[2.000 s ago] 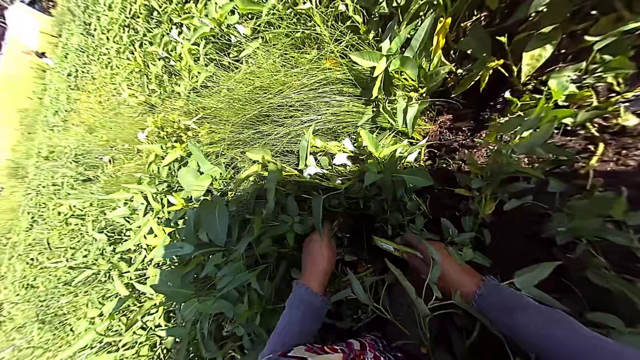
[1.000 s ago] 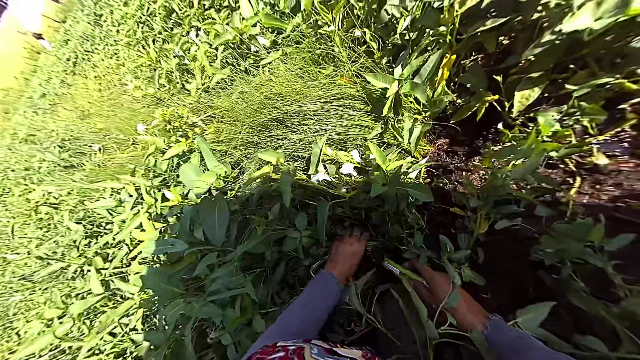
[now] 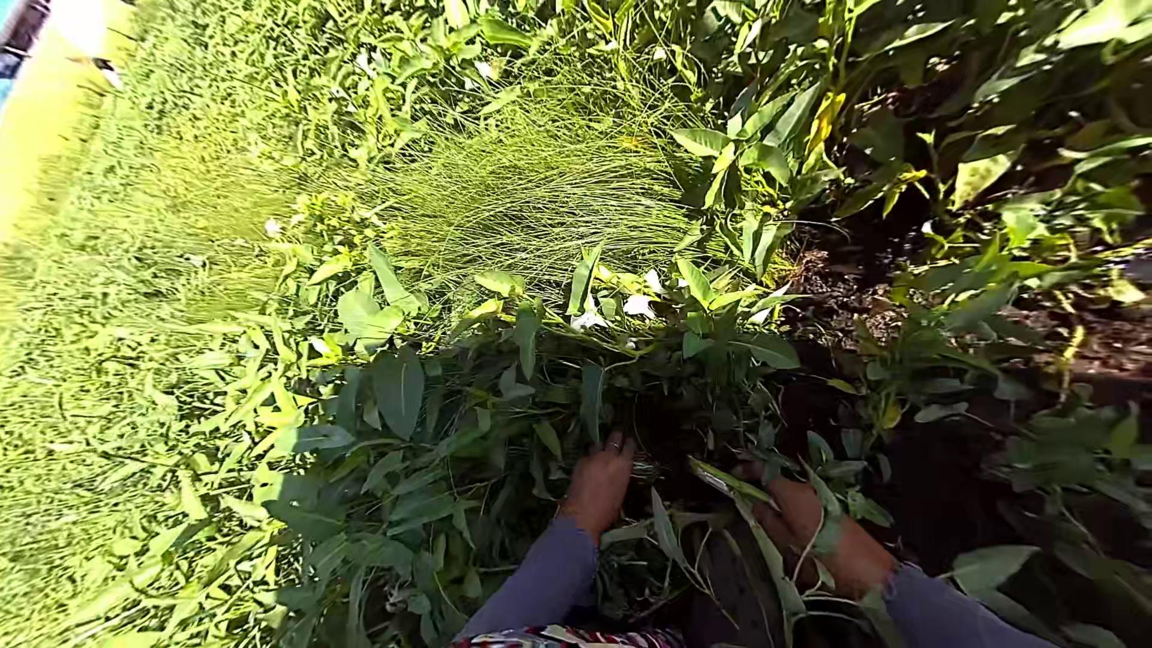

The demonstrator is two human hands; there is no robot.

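Observation:
My left hand (image 3: 600, 484), with a ring on one finger, reaches into shaded leafy stems at the lower middle; its fingertips are partly hidden among the leaves, so its grip is unclear. To its right, my right hand (image 3: 805, 531) is closed around a bunch of long-leaved green stems (image 3: 765, 549), whose leaves trail down below the fist. A pale, narrow piece (image 3: 711, 477) juts out from that hand toward the left; whether it is a blade or a cut stem cannot be told. White funnel-shaped flowers (image 3: 639, 307) stand just above both hands.
A thick tuft of fine grass (image 3: 540, 198) lies beyond the flowers. Dense sunlit leafy plants (image 3: 162, 432) spread over the left. Dark bare soil (image 3: 846, 306) shows at the right among more leafy plants (image 3: 1062, 504). Patterned cloth (image 3: 567, 637) shows at the bottom edge.
My left hand has shifted about among the stems near the right hand. My right hand still holds leafy stems, with the pale piece jutting from it as before.

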